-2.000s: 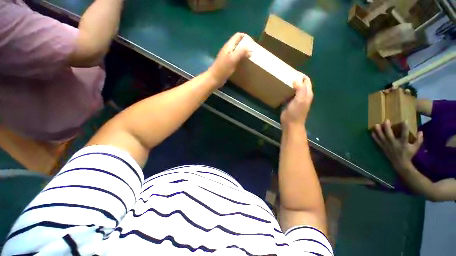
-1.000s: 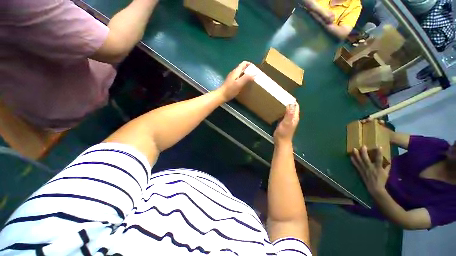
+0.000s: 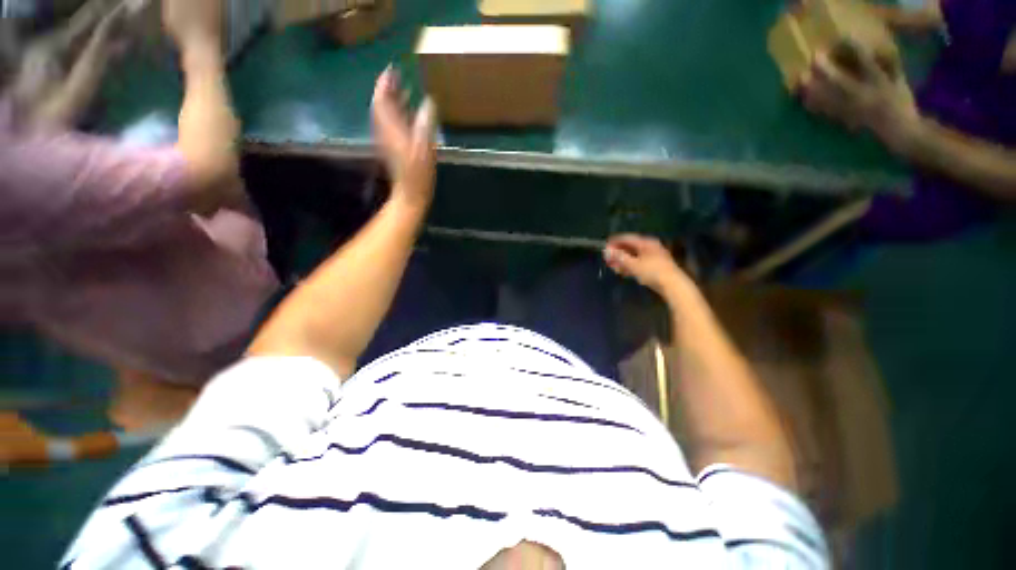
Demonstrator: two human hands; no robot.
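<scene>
A closed brown carton (image 3: 494, 84) with a pale top stands near the front edge of the green table (image 3: 668, 111). My left hand (image 3: 406, 139) is raised just left of the carton, fingers and thumb apart, holding nothing; I cannot tell whether it touches the carton. My right hand (image 3: 637, 257) is below the table edge, over the lap at the right, fingers curled. It is small and blurred, and I cannot tell whether it holds anything. A second carton (image 3: 535, 10) stands behind the first, cut off by the top edge.
A neighbour in pink (image 3: 111, 223) sits at left, an arm over the table. At right, hands of a person in purple hold a brown carton (image 3: 858, 45). A large brown carton (image 3: 847, 390) is on the floor at right. Another small carton (image 3: 362, 20) lies at the table's upper left.
Both my hands have let go of the carton, which now stands on the table. My right hand has moved down towards my lap. The view has turned, so the table edge runs nearly level.
</scene>
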